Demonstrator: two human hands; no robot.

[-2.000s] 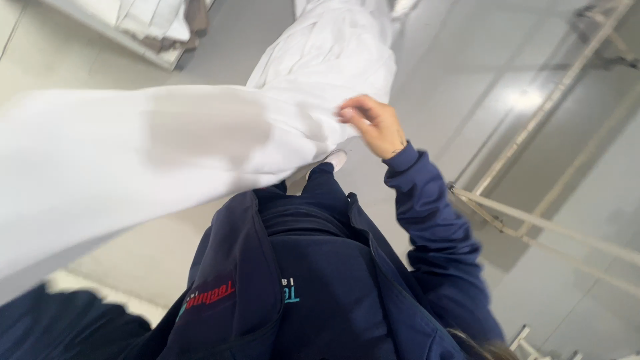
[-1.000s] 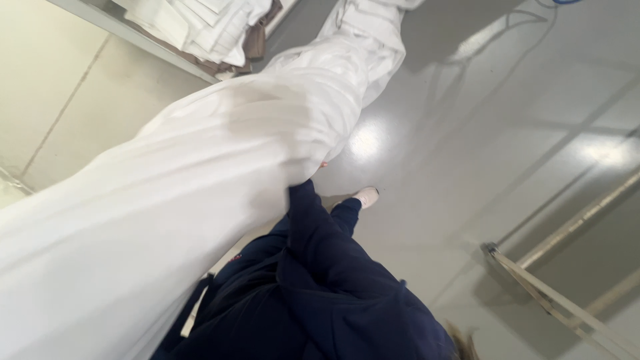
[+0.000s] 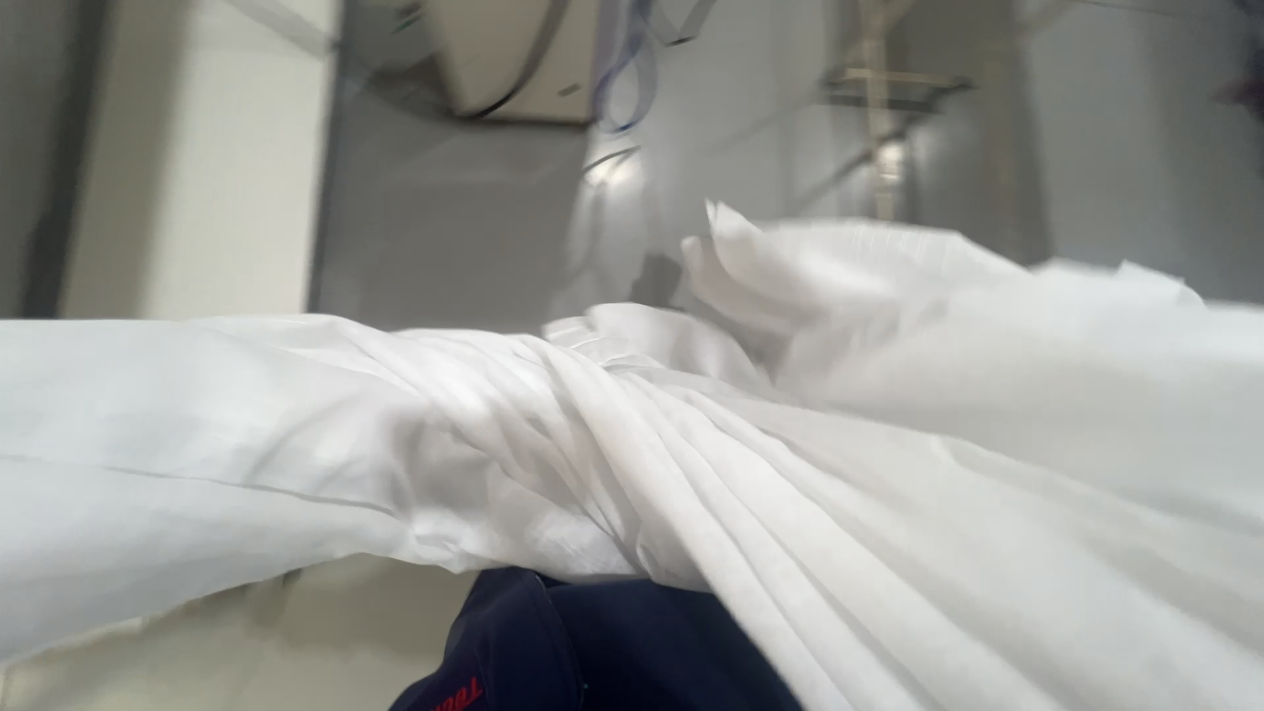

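Note:
A long white fabric sheet [image 3: 632,444] stretches across the whole width of the head view, bunched and twisted in the middle, with folds fanning out to the lower right. Its loose upper edge stands up at the right of centre. Neither of my hands shows; the cloth may cover them, and what they grip cannot be seen. Below the twisted part, some of my dark blue jacket [image 3: 612,642] is visible, close to the cloth.
Beyond the cloth lies a grey floor [image 3: 425,217]. A pale box-like object [image 3: 523,59] stands at the top, beside a blue cable or hose [image 3: 624,94]. A metal frame [image 3: 879,109] rises at the upper right. A pale panel-like surface [image 3: 237,168] runs along the left.
The white cloth now spans the view from side to side and is twisted in the middle; before, it ran diagonally. My hand, seen two seconds ago, is out of sight. The view has turned considerably.

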